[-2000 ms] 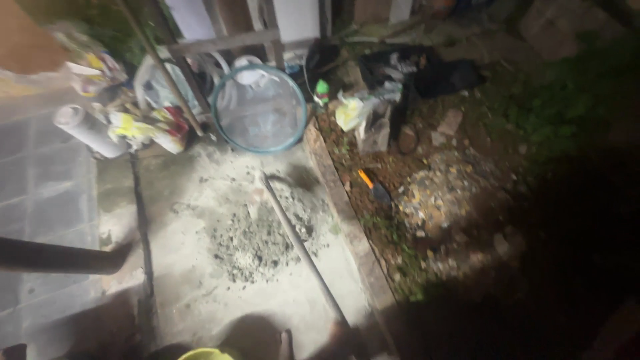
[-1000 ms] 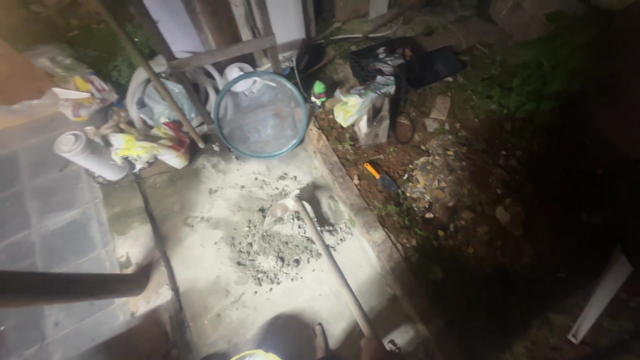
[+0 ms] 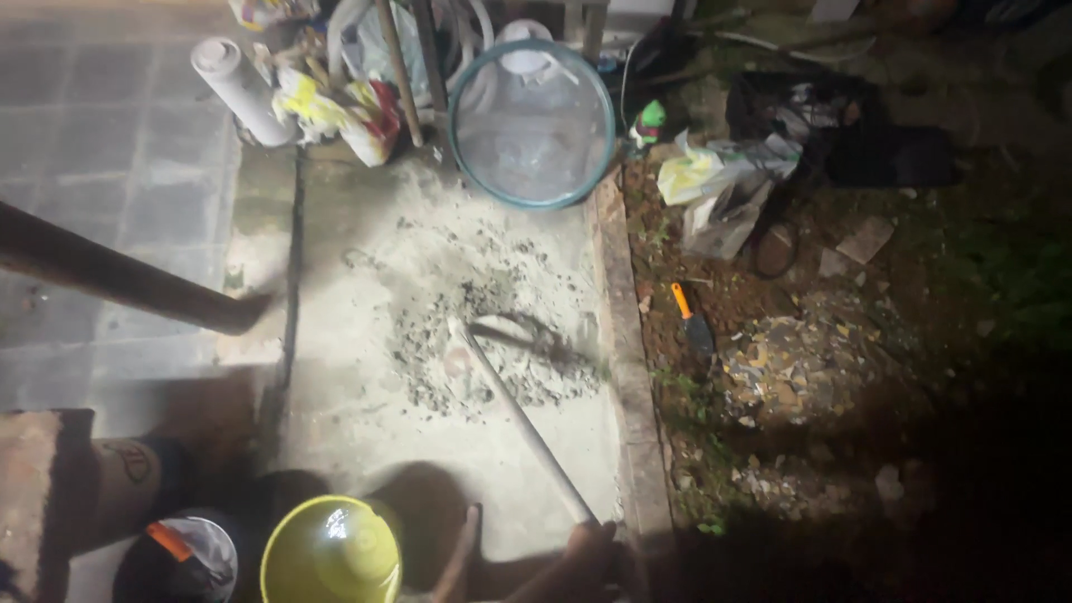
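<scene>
My left hand [image 3: 586, 540], low in the frame, is closed around the pale handle of a long-handled hoe [image 3: 528, 431]. The handle slants up and left to the hoe's head at a scattered heap of wet, grey mortar-like mix [image 3: 427, 377] on the concrete slab [image 3: 352, 435]. Blur and glare hide the exact shape of the blade, and a dark shadow falls to its right. My right hand cannot be seen. A round sieve or basin with a teal rim [image 3: 453, 159] stands past the heap. A yellow bucket [image 3: 276, 544] is at the bottom, left of my left hand.
A dark post [image 3: 126, 272] slants in from the left. Below it is a dark bucket holding an orange-handled tool [image 3: 170, 540]. A raised edging [image 3: 624, 335] borders soil, where an orange-handled trowel [image 3: 695, 327] lies. Bags [image 3: 720, 201] and a white roll [image 3: 243, 92] stand farther back.
The hoe's head has moved back from near the round rim, toward me, over the heap. My left hand stays on the handle. The view has shifted, showing more of the yellow bucket.
</scene>
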